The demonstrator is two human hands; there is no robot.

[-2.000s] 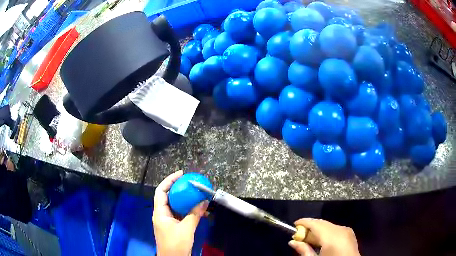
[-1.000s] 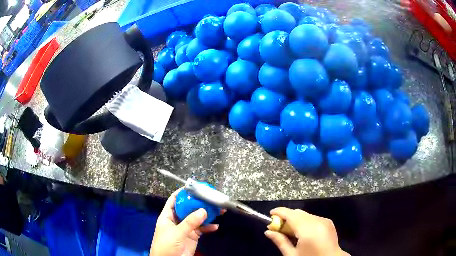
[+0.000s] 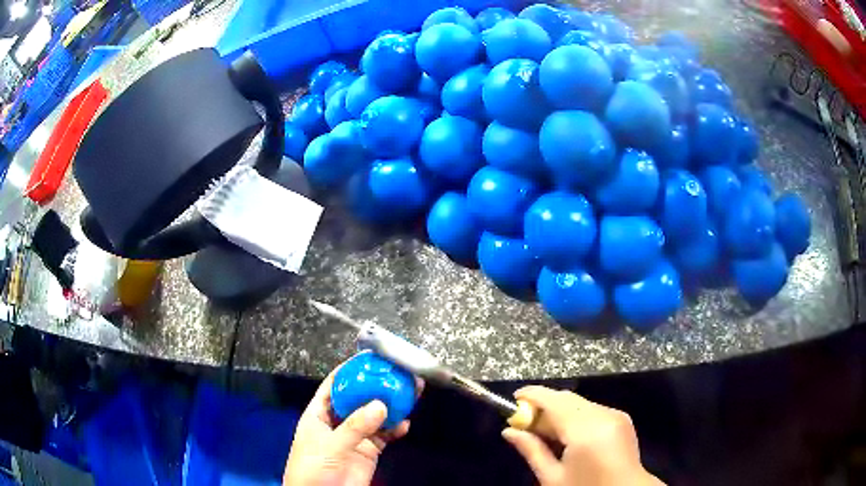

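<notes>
My left hand [image 3: 340, 440] holds a glossy blue ball [image 3: 373, 387] at the bench's front edge, thumb on its near side. My right hand [image 3: 579, 439] grips the pale wooden handle of a wax knife [image 3: 404, 350]. The knife's silvery blade crosses just above the ball's upper right side, and its tip points up and left over the bench. I cannot tell whether the blade touches the ball. A large pile of blue balls [image 3: 575, 147] lies on the speckled grey bench [image 3: 399, 294] beyond my hands.
A black drum [image 3: 166, 142] on a round base stands at left, with a ridged white paper [image 3: 264, 218] hanging on it. A yellow item [image 3: 140, 282] and an orange-red tray [image 3: 65, 140] are farther left. A blue tray [image 3: 285, 33] lies behind the pile. A red tray [image 3: 817, 43] and metal tools are at right.
The view has shifted, so the pile and drum appear farther left. The blade has moved off the ball's face, its tip now beyond the ball. The ball is lower and more exposed.
</notes>
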